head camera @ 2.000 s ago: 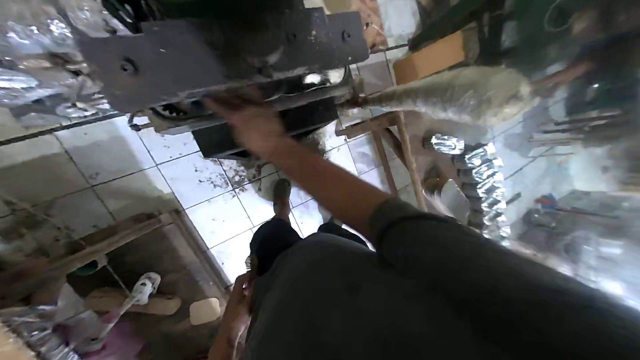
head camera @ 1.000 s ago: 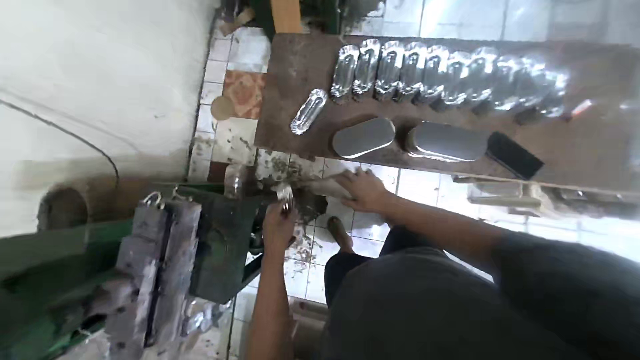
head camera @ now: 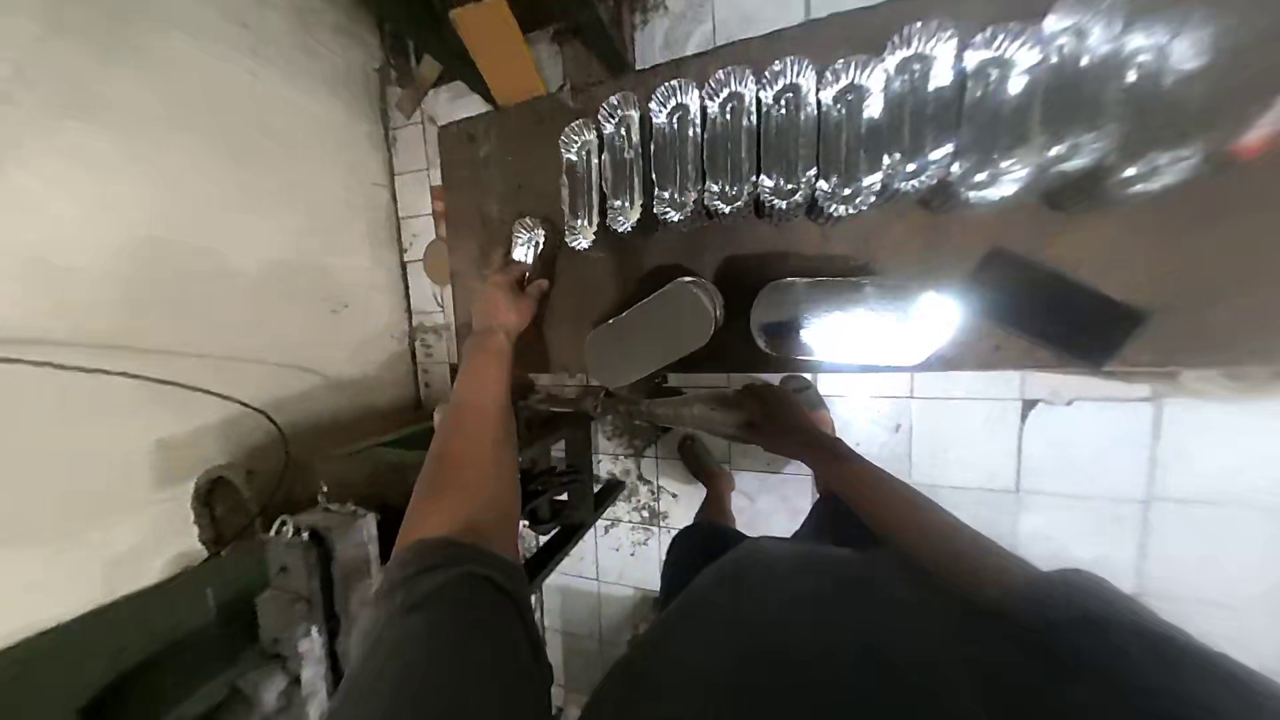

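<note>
My left hand (head camera: 508,300) is at the left end of a brown table (head camera: 560,340), its fingers on the near end of a fluted shiny metal tray (head camera: 528,240). To the right of it stands a row of similar fluted trays (head camera: 675,150), side by side. My right hand (head camera: 785,420) grips a long, pale, tapered handle (head camera: 695,412) below the table's near edge. Flat oval metal blanks lie nearby: a dull one (head camera: 655,332) and a bright one (head camera: 855,320) with glare on it.
A dark rectangular block (head camera: 1058,305) lies right of the blanks. Green machinery with a grey metal block (head camera: 320,580) stands at the lower left, beside a pale wall (head camera: 200,200). A yellow-orange board (head camera: 498,50) is beyond the table. My feet are on white floor tiles (head camera: 965,430).
The view has swung from the machine to the table. Since one second ago, my left hand has moved from beside the machine to the table's left end. My right hand remains at the handle.
</note>
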